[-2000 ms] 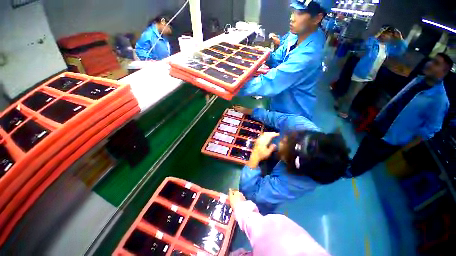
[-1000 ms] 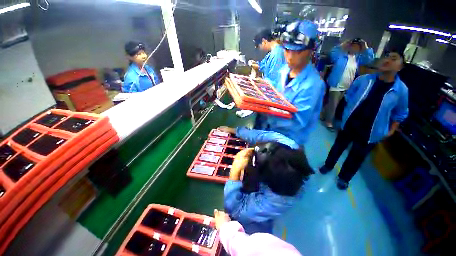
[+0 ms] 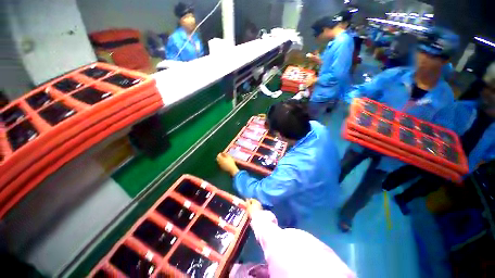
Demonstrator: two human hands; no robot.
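The nearest orange-red foam tray (image 3: 163, 214) lies at the lower middle of the head view, its near end cut off by the bottom edge. It holds several dark-screened smartphones (image 3: 154, 236) in two rows, with small white labels and glare on some screens. My right hand (image 3: 252, 206), at the end of a pink sleeve, is closed on the tray's far right corner; its fingers are small and partly hidden. My left hand is not in view.
Stacked trays (image 3: 81, 117) stand on the white shelf (image 3: 198, 73) at left. Beyond my tray, a blue-smocked co-worker (image 3: 309, 168) leans over a neighbouring tray (image 3: 255, 145) on the green bench (image 3: 179, 130). At right, a person carries trays (image 3: 407, 136).
The tray-carrying co-worker has moved right, away from the bench. The nearer co-worker's head has lifted, and a hand is at the neighbouring tray's near left corner. More of my tray shows.
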